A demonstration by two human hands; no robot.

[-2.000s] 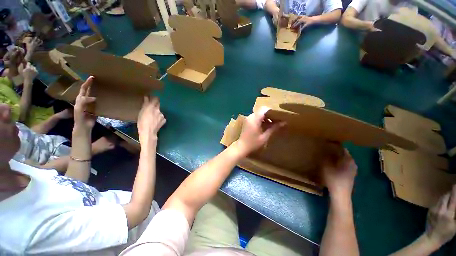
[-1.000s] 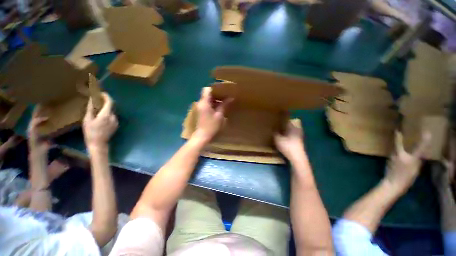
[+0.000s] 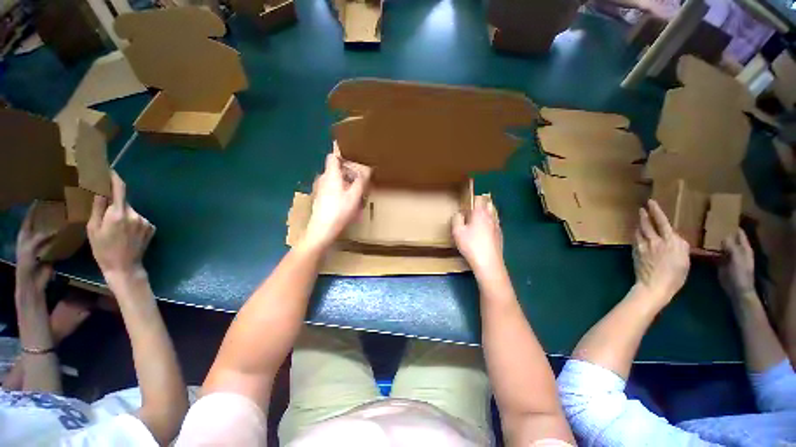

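Observation:
A brown mailer box being formed (image 3: 410, 214) lies in front of me near the table's front edge. Its lid panel (image 3: 419, 127) rises behind the base, with a scalloped outline. My left hand (image 3: 336, 196) pinches the box's back left corner. A side panel (image 3: 299, 218) sticks out left of that hand. My right hand (image 3: 478, 234) grips the right side wall, its fingers at the wall. A dark slot shows in the base near the left side. The front panel (image 3: 393, 263) lies flat along the near edge.
The dark-green tabletop (image 3: 262, 236) has a finished open box (image 3: 188, 120) at the back left and a stack of blanks (image 3: 593, 192) to the right. Neighbours' hands (image 3: 659, 253) fold boxes on both sides. A pale leg-like bar (image 3: 668, 44) stands at upper right.
The view has swung right and levelled. The lid stands more upright and the base interior shows more. My hands remain at the box's two sides. The right neighbour's hands are now on a partly folded box.

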